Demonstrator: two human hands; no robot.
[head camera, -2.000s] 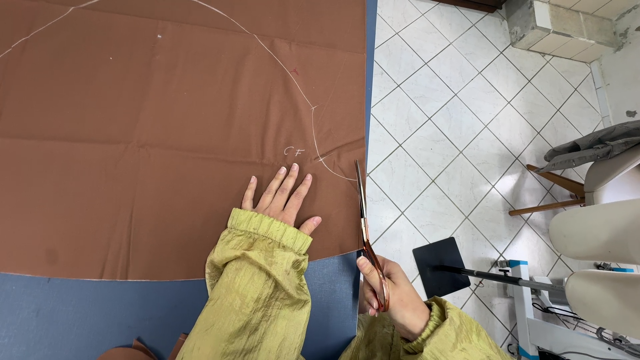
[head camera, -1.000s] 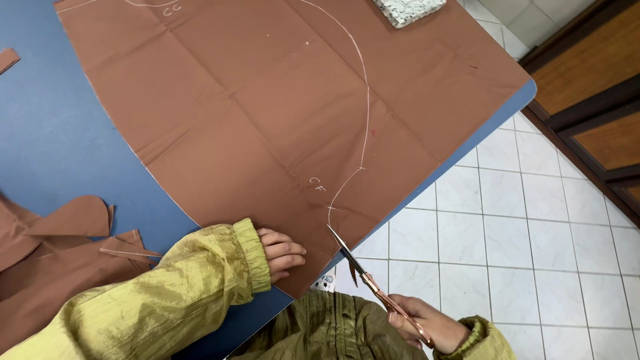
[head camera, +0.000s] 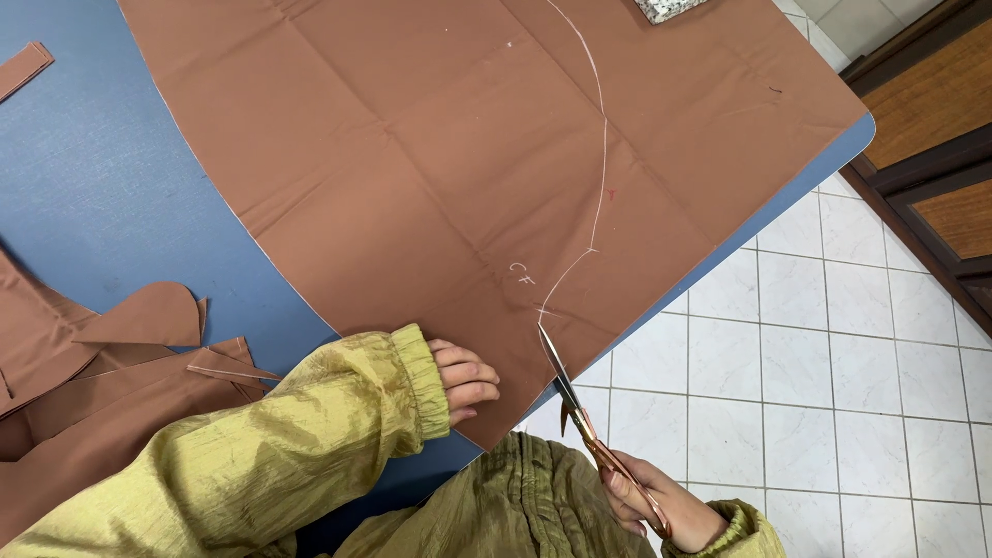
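Note:
A large piece of brown fabric (head camera: 434, 194) lies over a blue table, with a curved white chalk line and chalk marks on it. My left hand (head camera: 465, 380) rests on the fabric near its lower corner, fingers slightly curled. In my right hand (head camera: 639, 492), past the table's edge, are copper-coloured fabric scissors (head camera: 593, 438). One blade lies over the fabric, its tip at the chalk line just below a cross mark; the other blade is lower, partly beyond the fabric's edge. The scissors' blades are parted.
Cut brown fabric pieces (head camera: 139, 364) lie in a heap at the left on the blue table (head camera: 225, 271). A small folded strip (head camera: 23, 70) is at the upper left. A speckled stone block (head camera: 666, 6) sits on the fabric at the top. A wooden cabinet (head camera: 930, 116) stands beyond the tiled floor (head camera: 783, 364).
The view has swung round since two seconds ago. Then my left hand lay with fingers spread near the chalk letters; now its fingers are curled, nearer the fabric's lower corner.

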